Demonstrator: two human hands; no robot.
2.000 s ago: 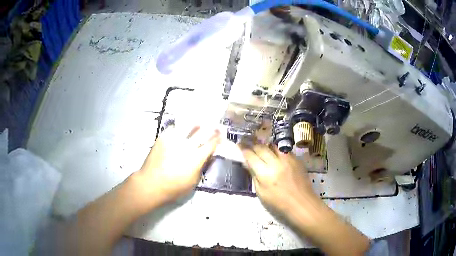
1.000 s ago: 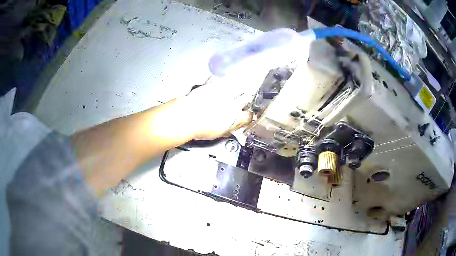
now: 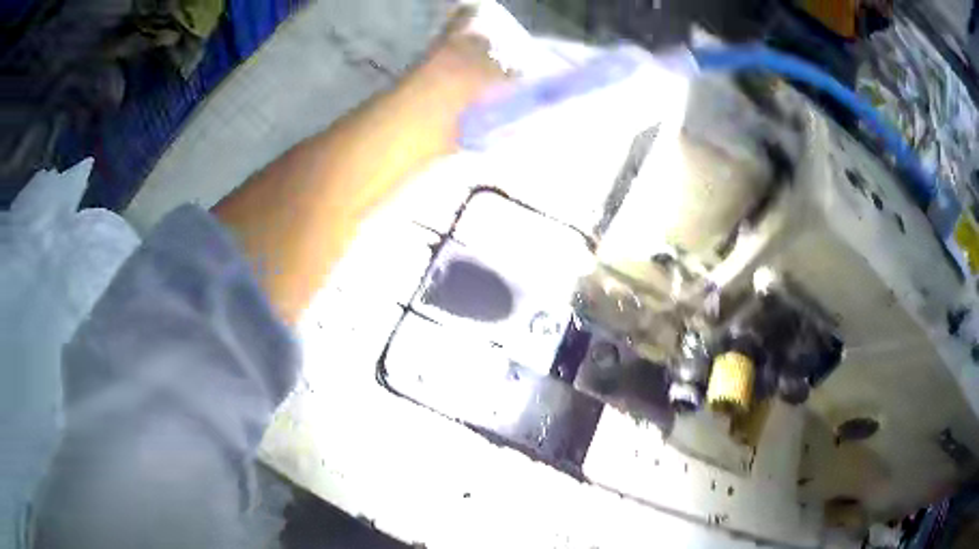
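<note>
My left hand (image 3: 467, 56) is stretched out to the top of the view, beyond the lamp, at the far part of the table. It is blurred and cut into by glare. A bright white patch (image 3: 513, 38) lies beside its fingers; whether it is fabric in the hand I cannot tell. The cream sewing machine (image 3: 886, 311) stands at the right with a yellow tension knob (image 3: 731, 380). Its metal slide plate (image 3: 553, 416) and a dark oval patch (image 3: 470, 290) show uncovered on the bed. My right hand is out of view.
The lamp (image 3: 553, 99) glares over the bed on its blue arm (image 3: 816, 77). A heap of white fabric (image 3: 64, 241) is at the left edge, beside my grey sleeve (image 3: 177, 375). Blue crates with olive cloth (image 3: 177, 32) are at the upper left.
Both hands were at the presser foot first. My right hand then left the view. My left hand has moved from beside the machine head to the far part of the table.
</note>
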